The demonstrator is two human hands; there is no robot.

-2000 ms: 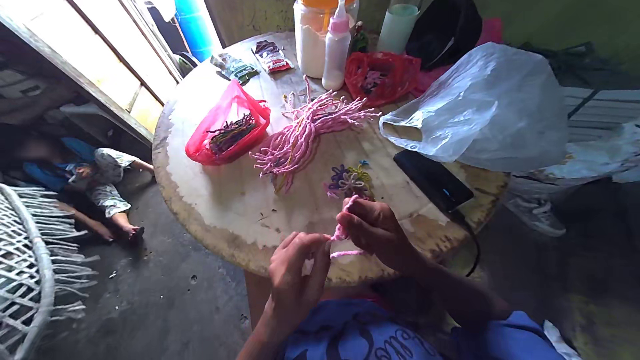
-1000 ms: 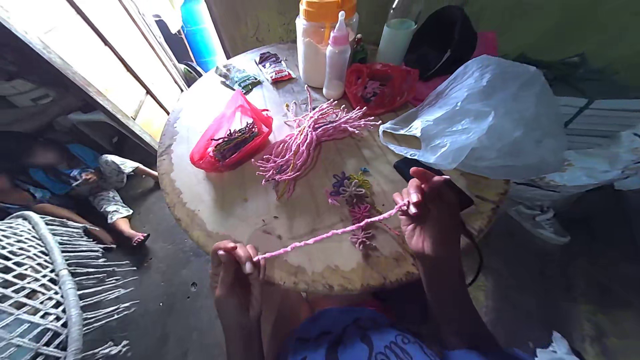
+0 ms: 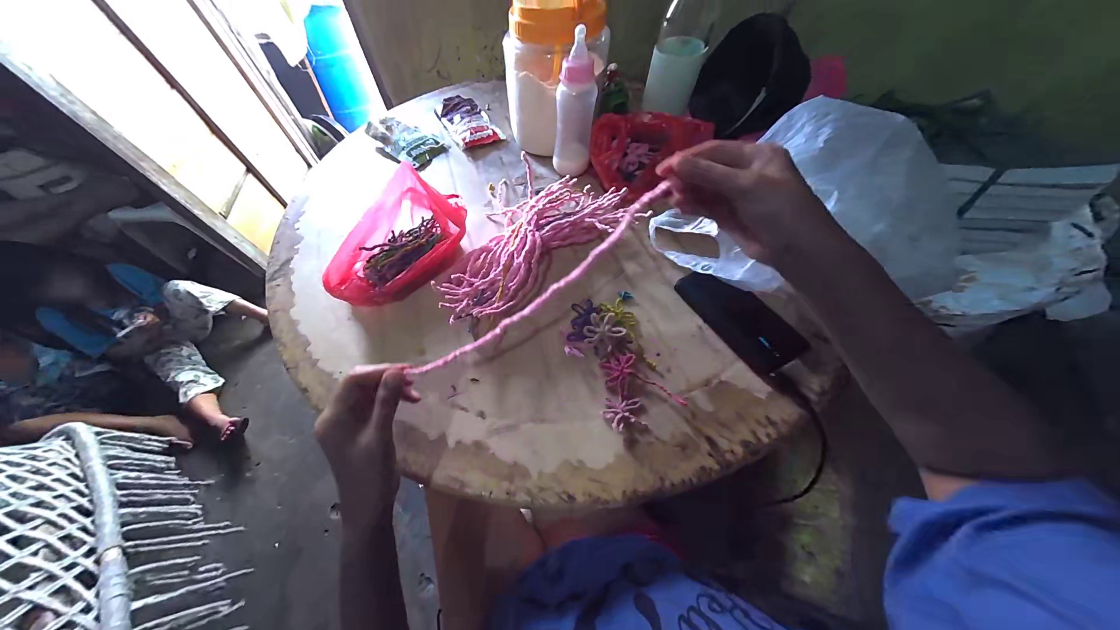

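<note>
A pink twisted cord (image 3: 547,293) runs taut and slanting between my hands over the round wooden table. Its lower left end is pinched in the fingertips of my left hand (image 3: 363,429), just off the near left edge. My right hand (image 3: 735,192) grips the upper right end, in front of the white plastic bag. Behind the cord lies a bundle of pink twisted strands (image 3: 507,262). Small looped cord flowers in purple, yellow, beige and pink (image 3: 619,372) lie between the cord and a black phone-like device (image 3: 744,324).
On the table (image 3: 516,437) are a pink bag of dark strands (image 3: 398,241), a red bag (image 3: 652,140), packets (image 3: 468,121), a baby bottle (image 3: 575,114), an orange-lidded jar (image 3: 534,79) and a white plastic bag (image 3: 866,192). A person (image 3: 175,341) is on the floor left, beyond a woven chair (image 3: 96,516).
My hands were close together at the cord, then moved apart with it stretched between them. Since a second ago, my right hand has risen toward the red bag and the cord slants more steeply.
</note>
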